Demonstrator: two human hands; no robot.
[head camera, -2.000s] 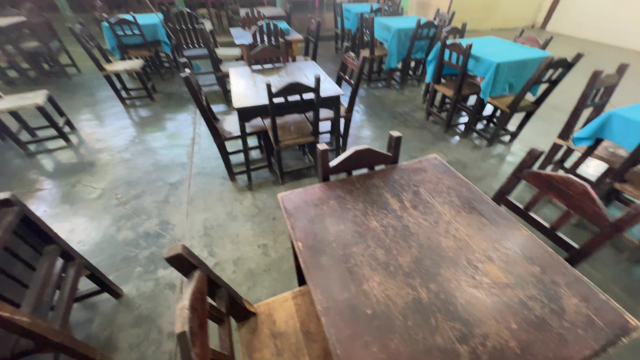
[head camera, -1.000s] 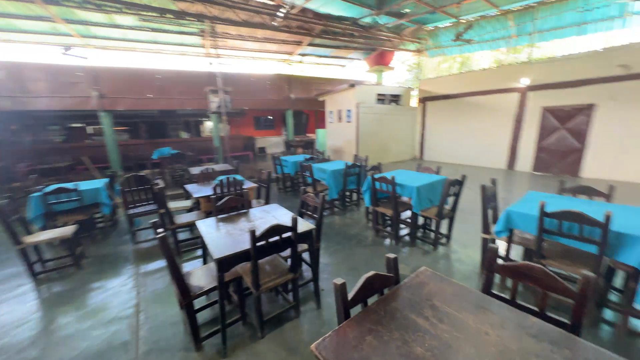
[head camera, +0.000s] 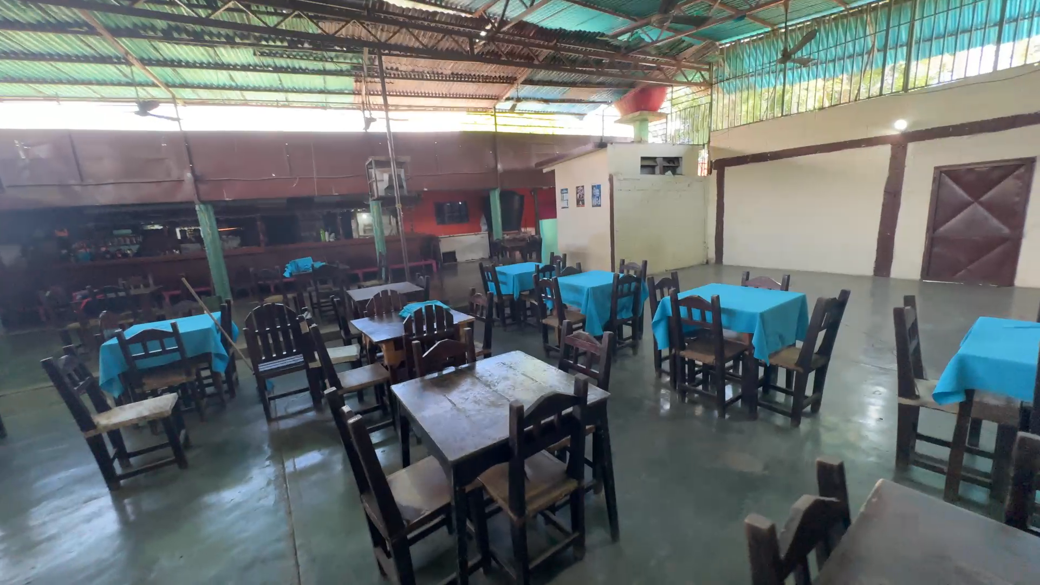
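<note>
Neither my left hand nor my right hand shows in the head view, so what they hold cannot be seen. Nearest to me at the lower right is the corner of a bare dark wooden table, with a wooden chair at its side. Before me in the middle stands another bare wooden table, with dark wooden chairs around it, one of them a chair on its near side. Beyond, a table under a blue tablecloth has chairs drawn up around it.
More blue-covered tables stand at the left, farther back and at the right edge. A long stick leans by the left table. Green posts front a bar counter. A brown metal door is at the right.
The view has tilted up strongly from the near table to the whole hall and the roof. The near tabletop now shows only at the lower right. No furniture has plainly moved.
</note>
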